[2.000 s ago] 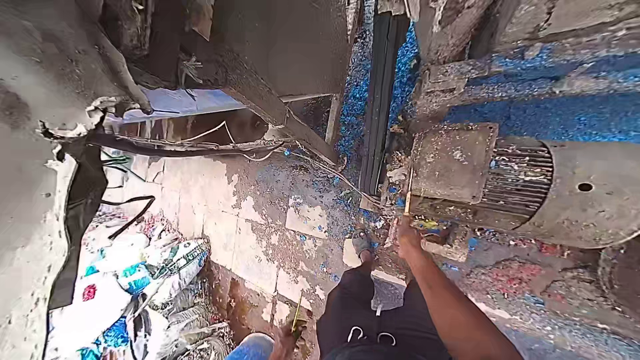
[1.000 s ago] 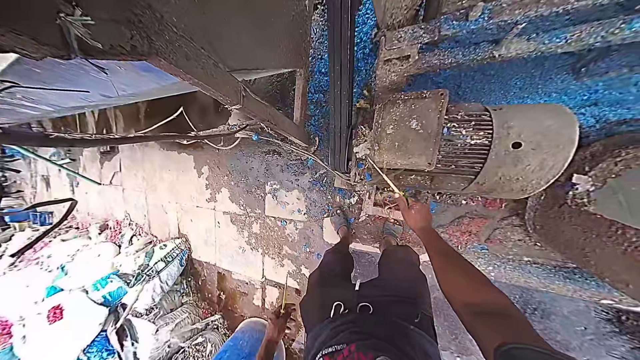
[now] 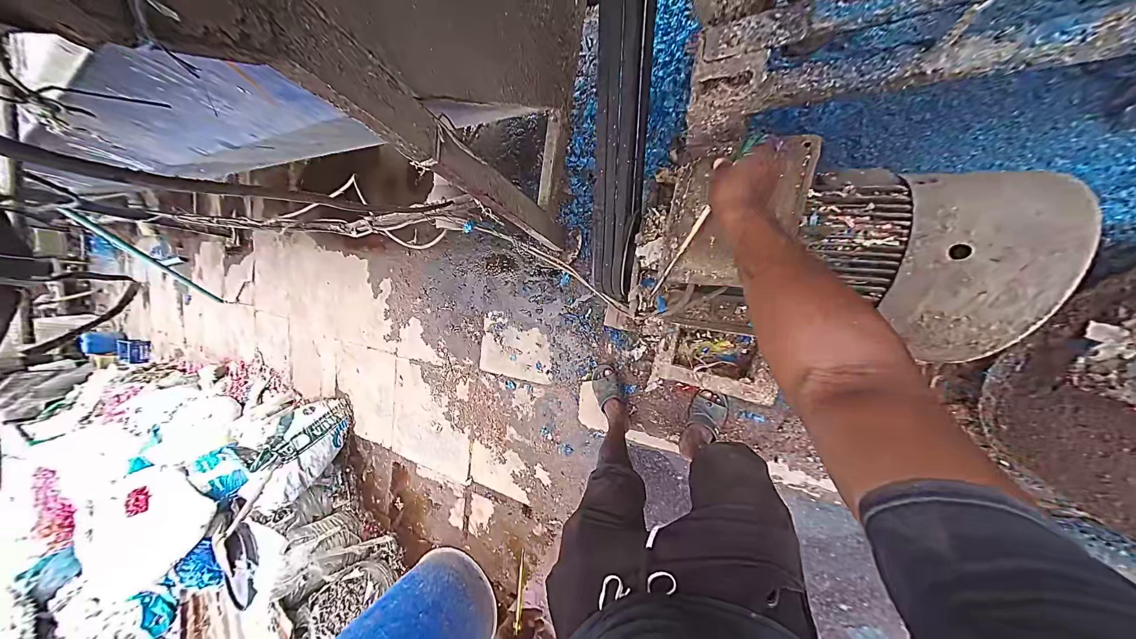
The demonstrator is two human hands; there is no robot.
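My right hand (image 3: 750, 182) is closed over the flat box on top of a dusty electric motor (image 3: 985, 253). A thin pale stick (image 3: 688, 244) runs from beneath it down to the left, and something small and green shows by the fingers. Of my left hand (image 3: 532, 623), only a sliver shows at the bottom edge, beside a thin yellow stick (image 3: 520, 581) that points up from it. The stick's lower end and most of that hand are out of view. Black drive belts (image 3: 621, 133) run left of the motor.
Stuffed sacks (image 3: 151, 524) fill the lower left. A blue rounded object (image 3: 435, 599) is near my left leg. Cables (image 3: 293, 200) stretch across beneath a metal beam (image 3: 390, 106). Blue flakes (image 3: 932, 124) cover the upper right. My sandalled feet stand beside the motor's base.
My right hand has moved up from below the motor onto its top box. The left hand, visible earlier with its thin yellow stick, is now mostly below the frame.
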